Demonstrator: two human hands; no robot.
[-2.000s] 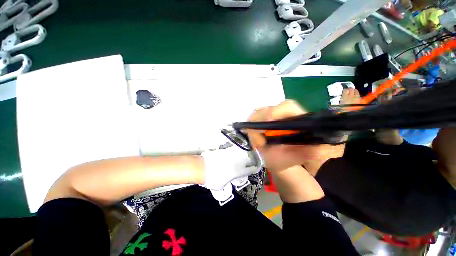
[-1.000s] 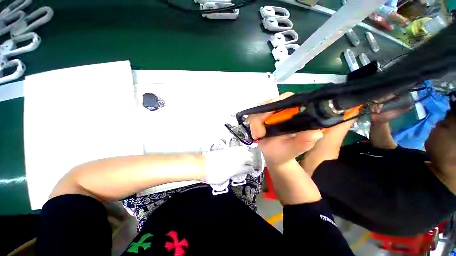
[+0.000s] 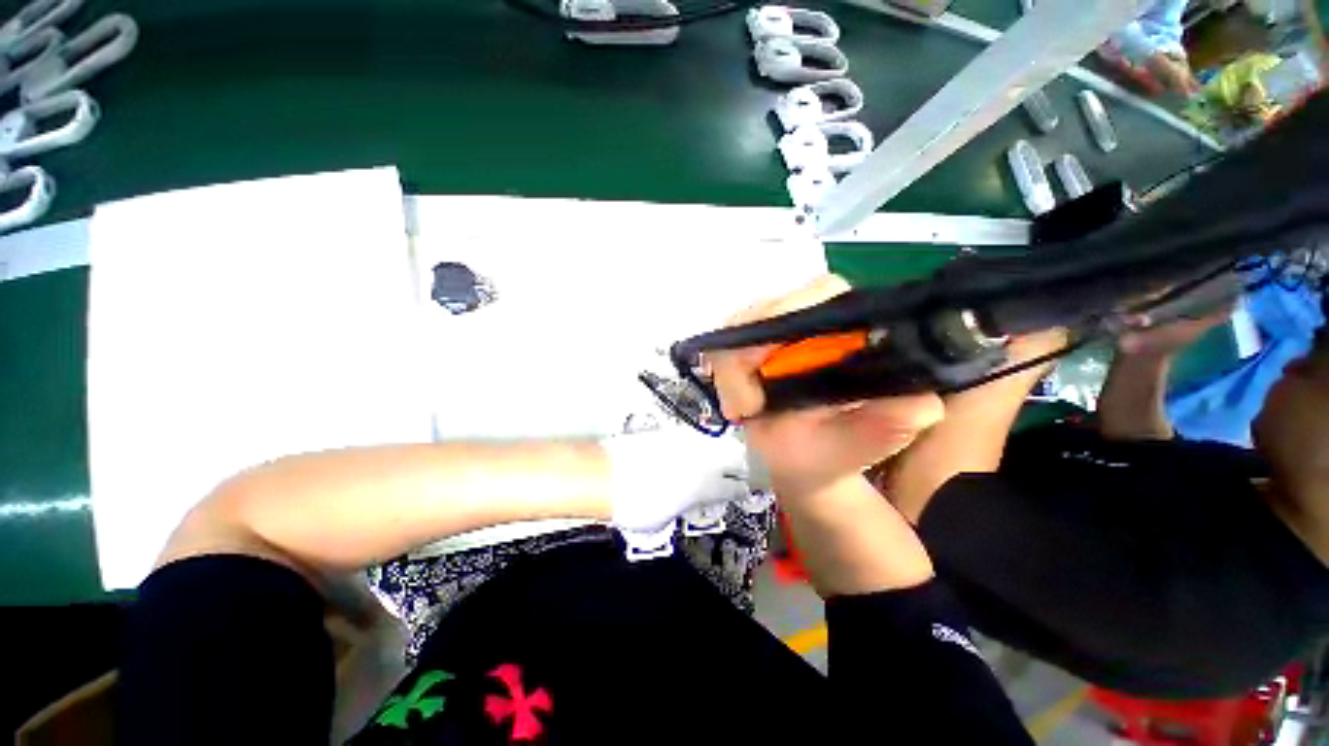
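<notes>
My right hand (image 3: 816,415), bare, is closed around the power screwdriver (image 3: 933,350), which has a black body with an orange section. Its tip end with a thin black loop points left, just above my left hand. My left hand (image 3: 678,478) wears a white glove and lies at the front edge of the white board (image 3: 583,321). White plastic housings (image 3: 649,541) stick out under the gloved hand toward me, so it holds them, though its fingers are partly hidden. A dark grey clump (image 3: 461,287) lies on the board.
A second white sheet (image 3: 248,379) overlaps the board's left side. White housings (image 3: 816,102) stand in rows on the green belt (image 3: 437,102), with more at the far left. A pale slanted post (image 3: 947,131) rises behind the board. A person in black (image 3: 1093,539) sits close at the right.
The view has shifted slightly. Compared with the oldest frame, the screwdriver body has swung up at the right and shows more clearly. Both hands stay nearly in the same place.
</notes>
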